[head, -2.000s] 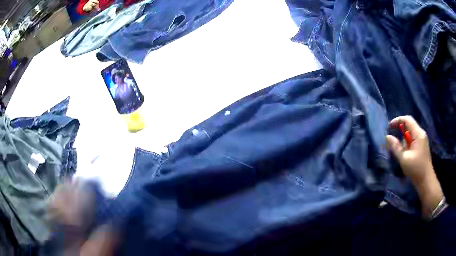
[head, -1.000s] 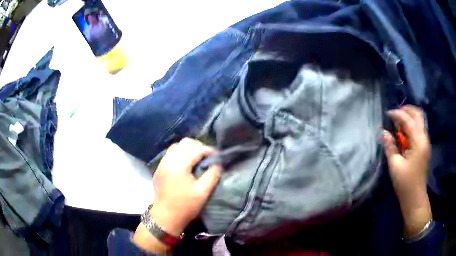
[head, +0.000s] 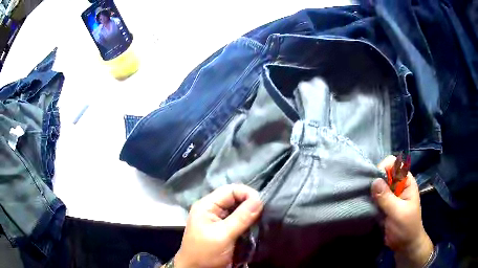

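A denim garment [head: 325,178] lies partly opened in front of me, its pale grey-green inside facing up and its dark blue outside [head: 173,131] showing at the left and back. My left hand [head: 223,225] pinches the pale fabric along a seam near the lower middle. My right hand [head: 402,209] grips the garment's right edge between thumb and fingers. It also holds the orange-red thread snips [head: 399,178], their blades pointing up, away from the fabric under my left hand.
A phone [head: 106,29] with a lit picture stands in a yellow holder [head: 123,65] on the white table [head: 105,172]. A small grey-blue stick [head: 81,114] lies left of centre. Grey-green garments [head: 26,167] drape over the left edge. More dark denim [head: 424,78] is heaped at the right.
The garment has been opened with its pale inside up. My left hand came in from the lower left and moved right. My right hand moved slightly left and down, onto the garment's edge.
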